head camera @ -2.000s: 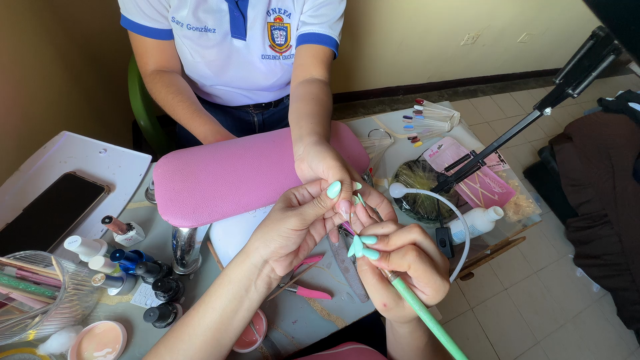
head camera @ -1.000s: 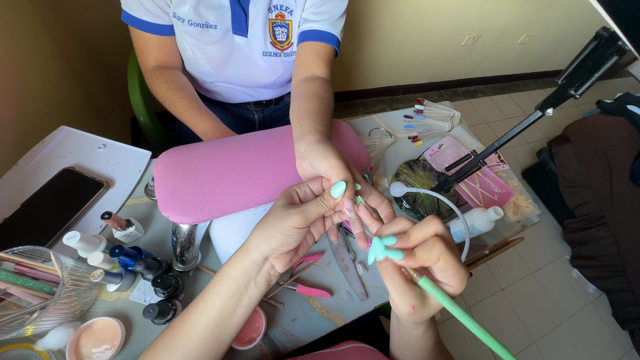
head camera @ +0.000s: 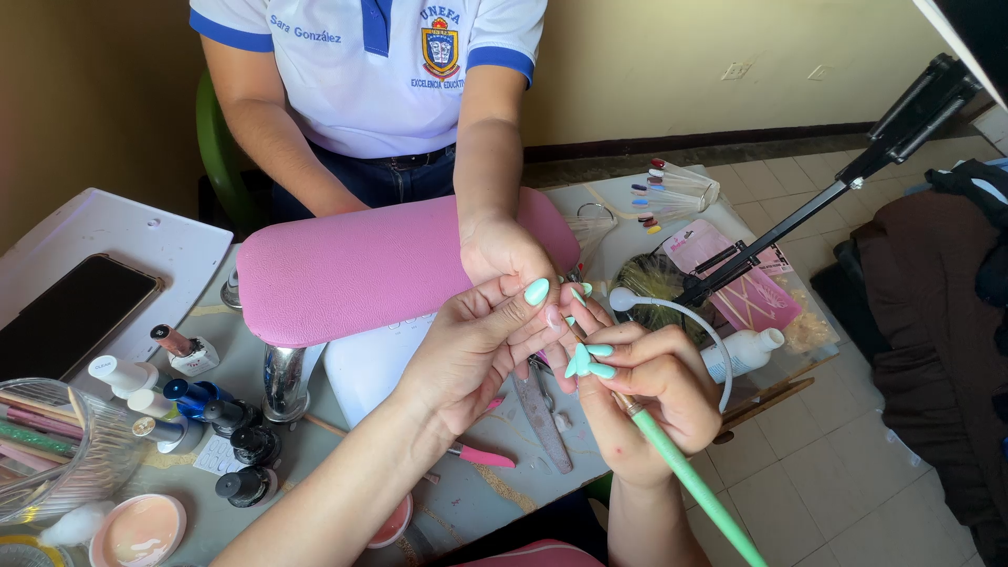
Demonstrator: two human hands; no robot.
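Note:
My left hand (head camera: 472,339) grips a finger of another person's hand (head camera: 508,252), whose forearm lies over a pink padded armrest (head camera: 378,264). A green-handled fine brush (head camera: 685,472) is in my right hand (head camera: 654,386), held near its metal ferrule, with its tip close to a fingernail of the held hand. Both my hands have mint-green nails. The exact contact of the tip is too small to tell. Below the hands, a grey nail file (head camera: 543,421) and a pink-handled tool (head camera: 484,455) lie on the table.
At left stand several polish bottles (head camera: 189,350), a clear container of sticks (head camera: 71,441), an open pink jar (head camera: 138,531) and a phone (head camera: 87,315) on a white tray. Right of the armrest are nail colour swatches (head camera: 673,193), a black lamp arm (head camera: 795,213) and a white squeeze bottle (head camera: 744,354).
Since one second ago, my right hand has brought the brush tip back toward the held finger. My left hand keeps its grip on the other person's finger.

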